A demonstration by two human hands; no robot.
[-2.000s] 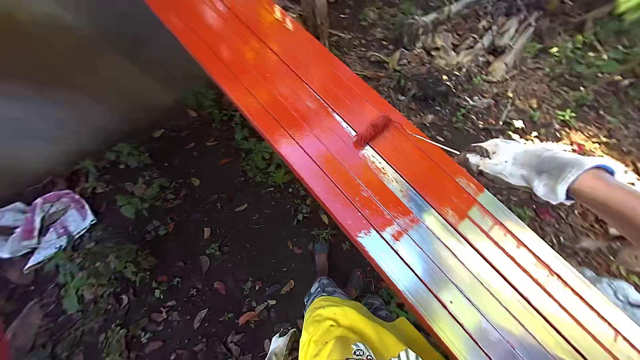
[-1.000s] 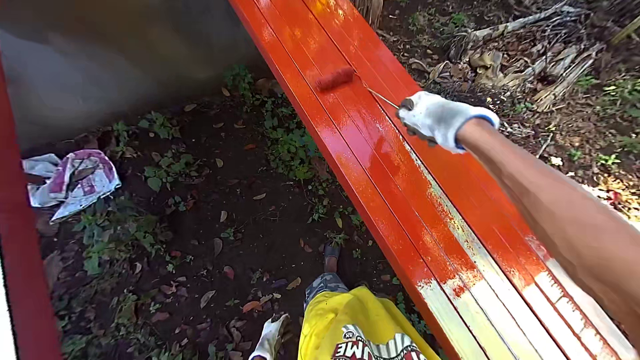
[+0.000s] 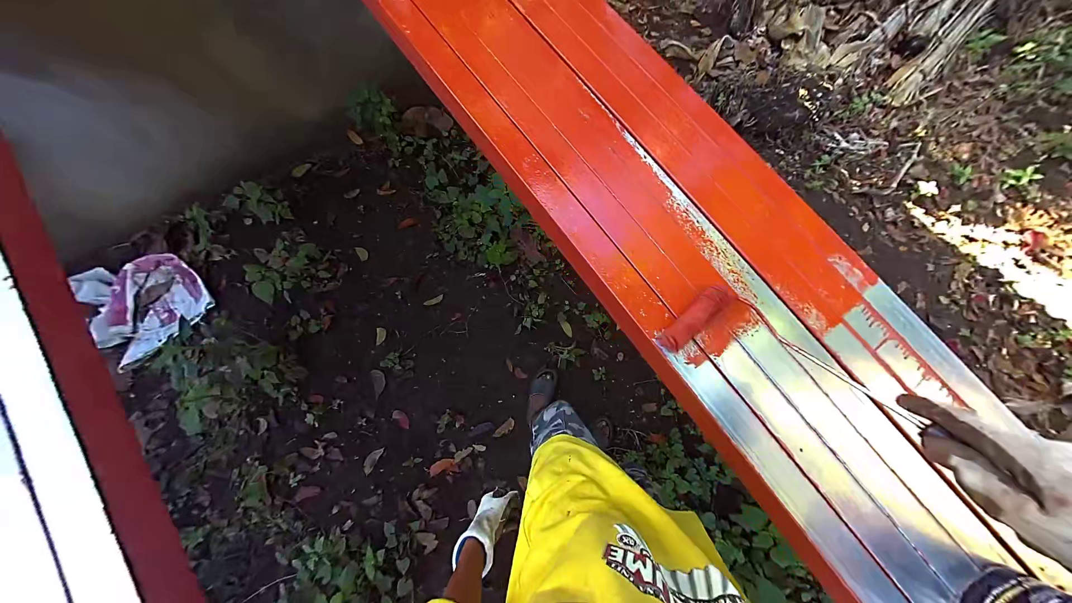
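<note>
My right hand (image 3: 988, 477), in a stained white work glove, grips the handle end of a paint roller at the lower right. The roller's red-coated sleeve (image 3: 697, 318) rests on the near side of a row of metal beams (image 3: 804, 402), where red-orange paint meets bare silvery metal. Upper lengths of the beams are coated red-orange, with a thin unpainted streak along a middle seam. My left hand (image 3: 487, 517), gloved in white, hangs low beside my yellow shirt (image 3: 603, 519) and holds nothing that I can see; its fingers are partly hidden.
Another red-edged beam or panel (image 3: 84, 402) runs along the left side. A crumpled white and pink sack (image 3: 151, 306) lies on dark soil near a grey wall (image 3: 193, 92). Low green plants (image 3: 477, 209) and fallen leaves surround my feet. Dry plant stalks (image 3: 938, 50) lie beyond the beams.
The roller has moved down the beams from the painted upper part to the edge of the bare metal. Red paint now reaches farther down the near beams. My right hand has moved lower right.
</note>
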